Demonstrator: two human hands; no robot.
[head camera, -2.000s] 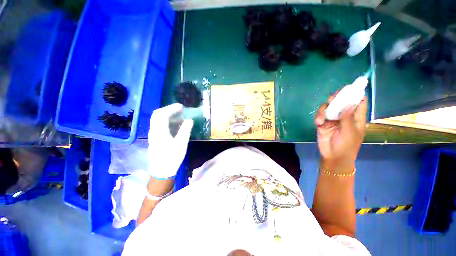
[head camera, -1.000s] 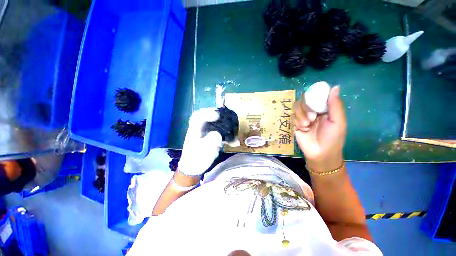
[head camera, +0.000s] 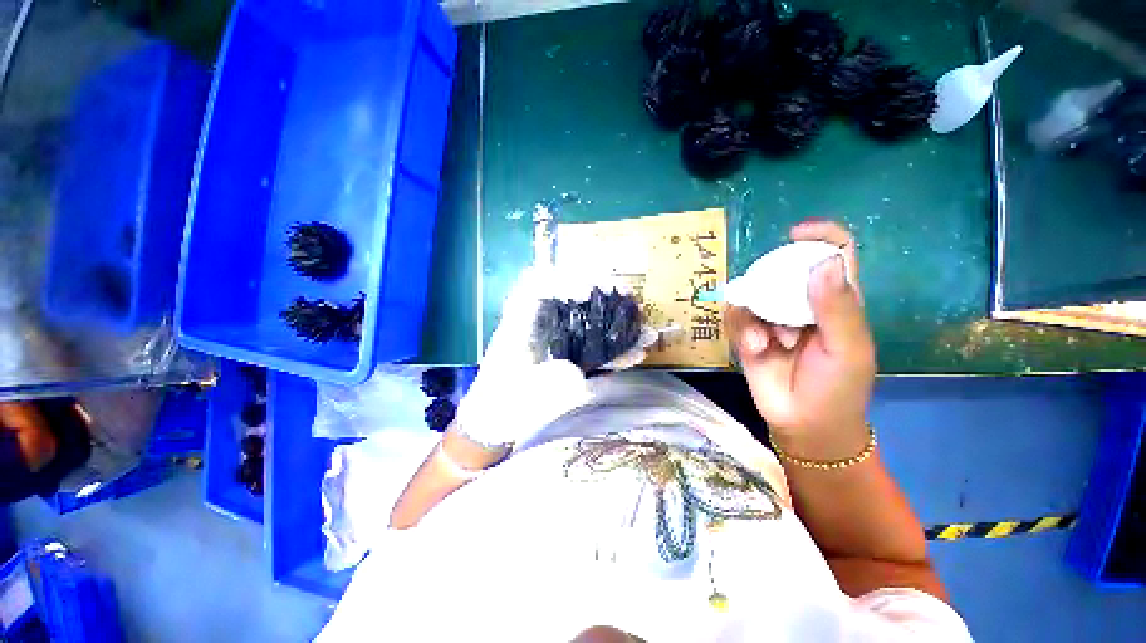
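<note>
My left hand (head camera: 509, 364), in a white glove, holds a black spiky head (head camera: 591, 329) over the near edge of the bench. A pale piece shows at the head's right side, by the fingertips. My bare right hand (head camera: 811, 345) holds a white squeeze glue bottle (head camera: 785, 283), its nozzle pointing left toward the head but apart from it. The cardboard sheet (head camera: 685, 239) with black handwriting lies flat behind and between the hands, partly covered by the left hand and head.
A pile of black spiky heads (head camera: 754, 75) lies at the back of the green bench (head camera: 867, 201), with a second white bottle (head camera: 961, 98) beside it. A blue tote (head camera: 409, 176) at left holds a few heads. Lower blue totes (head camera: 289, 490) sit below the bench edge.
My left hand has picked up the head from the bench and turned it onto its side. My right hand has brought the bottle leftward, its nozzle now toward the head.
</note>
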